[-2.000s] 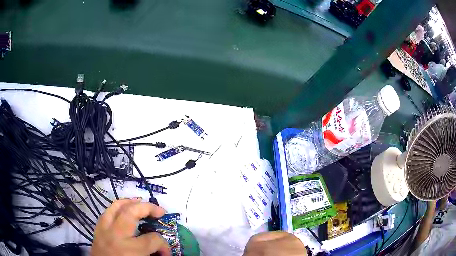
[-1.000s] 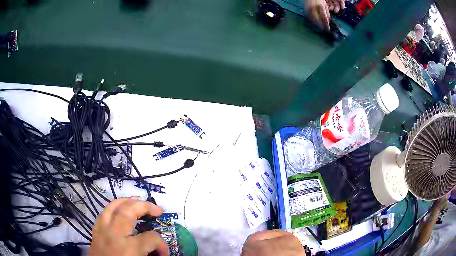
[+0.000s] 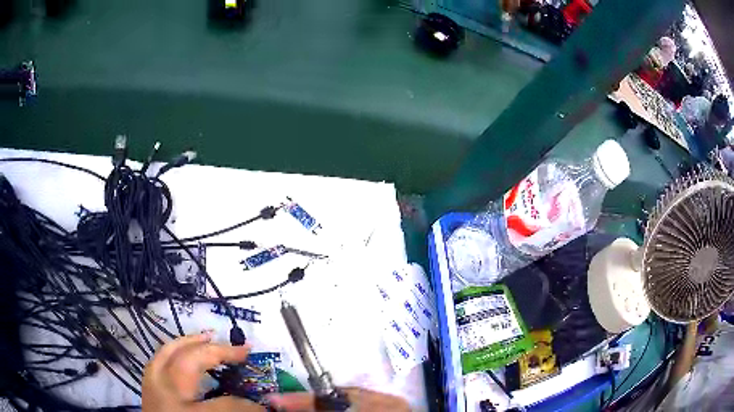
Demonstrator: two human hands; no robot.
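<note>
My left hand (image 3: 189,374) is at the bottom, its fingers closed around a strip of small blue circuit boards (image 3: 264,368) with coloured wires and a black cable end. A green round pad (image 3: 282,383) shows partly beside the boards. My right hand (image 3: 354,400), cut off by the bottom edge, holds a soldering iron (image 3: 303,344) just right of the boards. Its metal tip points up and left over the paper, off the boards. The fingertips of both hands are close together; what lies between them is hard to see.
Tangled black cables (image 3: 133,233) cover the left of the white paper (image 3: 346,201). Two loose blue boards (image 3: 301,216) lie beyond my hands. At right are a white backing sheet (image 3: 406,318), a blue tray (image 3: 444,322) with a green packet (image 3: 491,322), a plastic bottle (image 3: 547,205) and a fan (image 3: 696,257).
My right hand has moved left, close to my left hand, and the soldering iron now shows in it. The view has shifted slightly. The other person's hands on the far bench are mostly out of view.
</note>
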